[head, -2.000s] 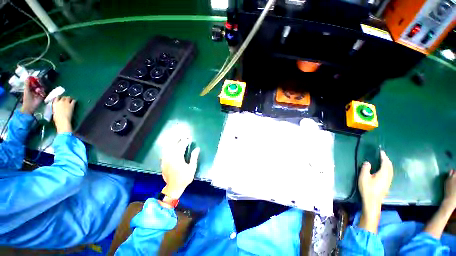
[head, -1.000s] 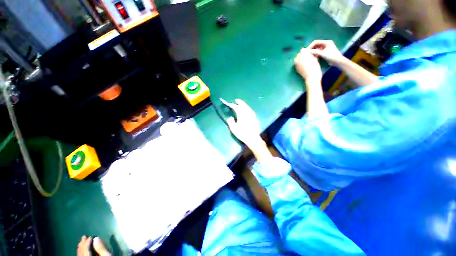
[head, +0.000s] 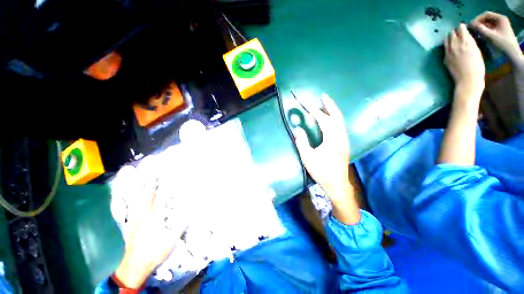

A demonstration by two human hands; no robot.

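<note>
A white sheet (head: 212, 189), overexposed, lies before the press, with small dark marks along its front edge. My left hand (head: 143, 232) is over its left part; its fingers are washed out, so I cannot tell if they hold anything. My right hand (head: 330, 143) is at the green bench, right of the right button box (head: 249, 68), with thumb and fingers apart. A thin dark line shows by its fingertips; I cannot tell what it is. The orange nest (head: 158, 105) has dark curved marks on top. The orange press head (head: 104, 66) is above it, apart from it.
The left button box (head: 83, 162) stands left of the nest. A black cable (head: 282, 115) runs beside my right hand. A yellowish hose (head: 43, 207) and a black tray (head: 26, 229) are at the left. At the right, another person's hands (head: 466, 60) work near small dark pieces.
The view has swung right, then partly back left and closer to the bench. My left hand is now over the white sheet. My right hand remains beside the right button box.
</note>
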